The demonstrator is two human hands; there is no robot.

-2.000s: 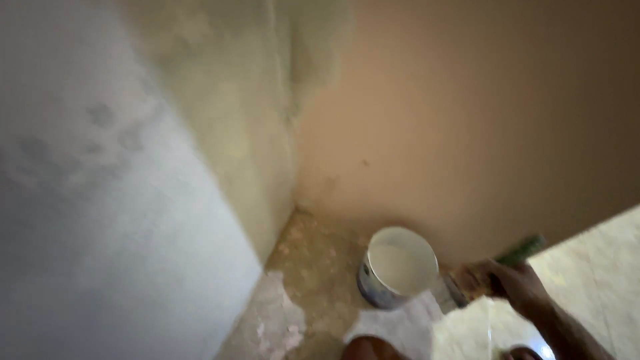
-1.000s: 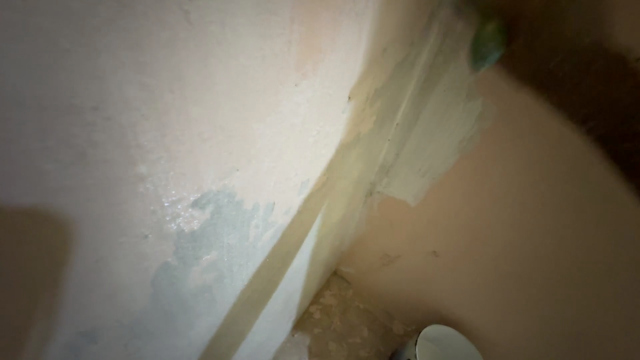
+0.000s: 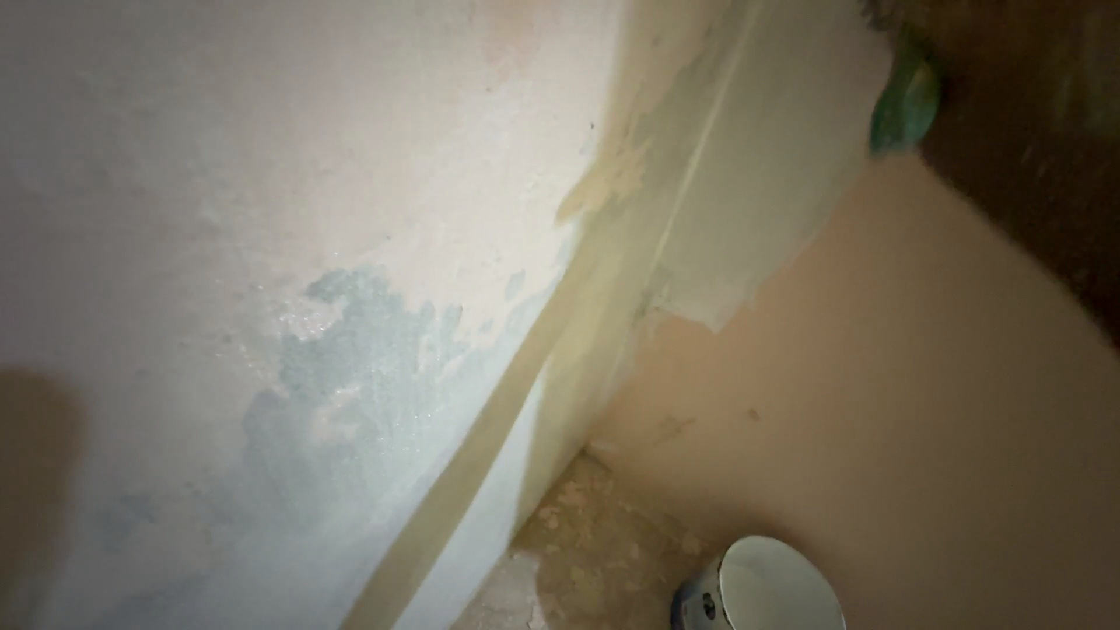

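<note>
My right hand (image 3: 989, 79), dark and blurred, is at the upper right against the painted corner, closed around a brush. The green end of the brush handle (image 3: 906, 103) shows beside it; the bristles cannot be made out clearly. Pale green-grey paint (image 3: 752, 192) covers the upper part of the wall around the corner line, with a ragged lower edge over the peach wall (image 3: 875, 394). A round white bucket (image 3: 779, 591) of pale paint stands on the floor at the bottom, cut off by the frame edge. My left hand is out of view.
The left wall (image 3: 262, 175) is whitish with damp-looking blue-grey patches (image 3: 359, 350). A long narrow shadow slants down it. The stained floor (image 3: 604, 542) meets both walls at the corner. Another shadow lies at the far left.
My right hand with the brush has gone from beside the bucket up to the wall near the corner. The view has swung upward.
</note>
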